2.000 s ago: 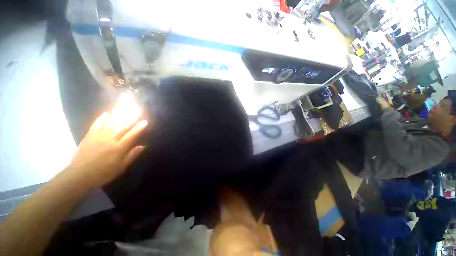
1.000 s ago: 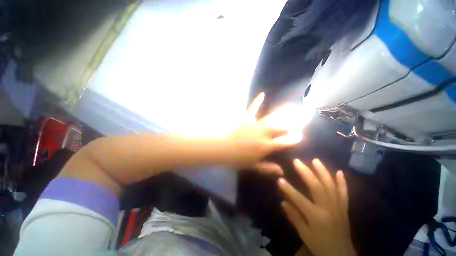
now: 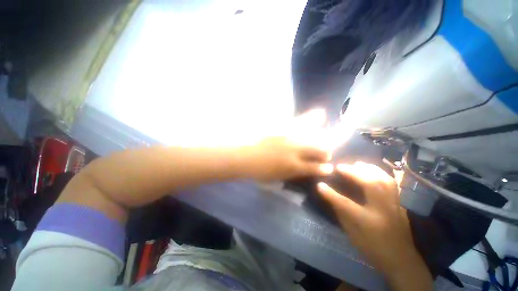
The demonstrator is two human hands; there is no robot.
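Dark cloth (image 3: 454, 210) lies on the white table under the machine head, and more of it spreads behind the needle area. My left hand (image 3: 289, 153) rests at the cloth beside the needle area, its fingertips lost in the lamp glare. My right hand (image 3: 366, 207) is on the cloth just in front of the presser foot area (image 3: 386, 139), its fingertips close to my left hand's. The fingers of both hands seem to hold the cloth edge. The needle itself is hidden by glare.
The white machine head (image 3: 420, 85) with a blue stripe fills the right. Blue-handled scissors (image 3: 502, 275) lie at the lower right. The ruled table edge (image 3: 318, 233) runs across the front. A red basket (image 3: 54, 165) stands below at the left. Dark loose strands hang behind the head.
The view has swung left along the machine since the oldest frame. My right hand has moved up beside my left at the needle area. The cloth has drawn back, baring the ruled table edge.
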